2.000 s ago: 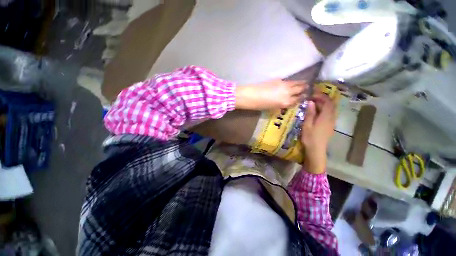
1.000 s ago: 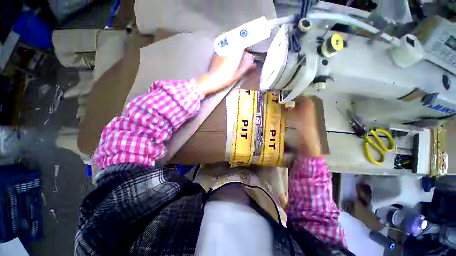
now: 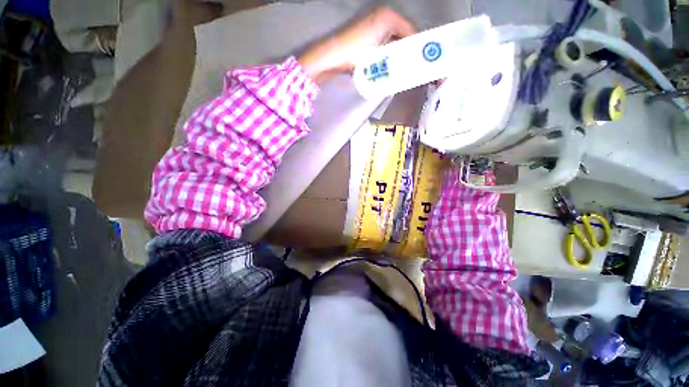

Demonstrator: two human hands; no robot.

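A large brown panel [image 3: 310,219] with a pale grey-beige layer [image 3: 245,57] folded over it lies left of the needle area and under the machine head. My left hand [image 3: 363,41] is blurred at the far side of the panel, partly behind the white lamp [image 3: 431,54]; its grip is not clear. My right hand is hidden under the head of the white sewing machine [image 3: 468,113]; only the pink checked sleeve shows. The needle and presser foot cannot be made out.
Yellow "PIT" tape [image 3: 378,204] flanks a shiny metal strip on the bed. Yellow-handled scissors [image 3: 580,240] lie at the right, beside a small parts tray [image 3: 619,263]. A blue crate [image 3: 26,261] stands on the floor at far left.
My left hand has moved away from the needle area to the panel's far side. My right hand has gone forward out of sight under the machine head. The camera view has shifted.
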